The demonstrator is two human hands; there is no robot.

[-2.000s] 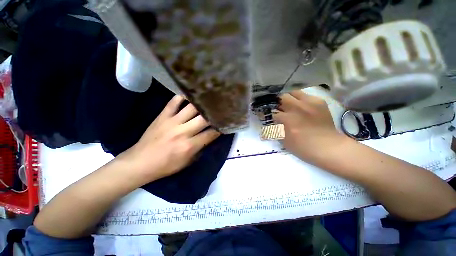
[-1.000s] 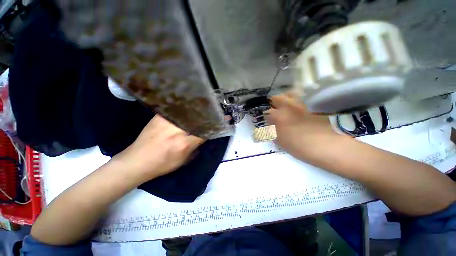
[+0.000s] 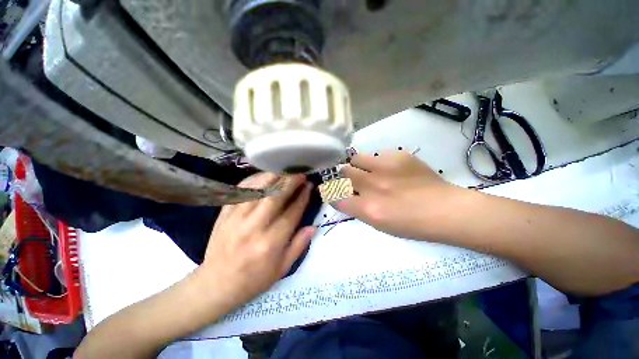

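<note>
The black garment (image 3: 91,193) lies left of the needle area, partly under the machine head. My left hand (image 3: 256,235) lies on its right end, fingers towards the presser foot, pressing on the cloth. My right hand (image 3: 389,186) is just right of the brass-yellow ribbed block (image 3: 336,190), its fingers bent by the presser foot; whether it holds anything is hidden. The cream ribbed knob (image 3: 292,116) hides the needle and part of the foot.
Black-handled scissors (image 3: 510,144) lie on the bed at right, with a slim dark tool (image 3: 447,109) behind them. A rusty bar (image 3: 150,175) crosses above the garment. A red basket (image 3: 70,273) stands at left. A ruler scale (image 3: 364,289) runs along the table's front.
The view has shifted, so the knob now hangs over the needle area and more of the scissors shows. My left hand has moved right and forward of the bar, its thumb now spread.
</note>
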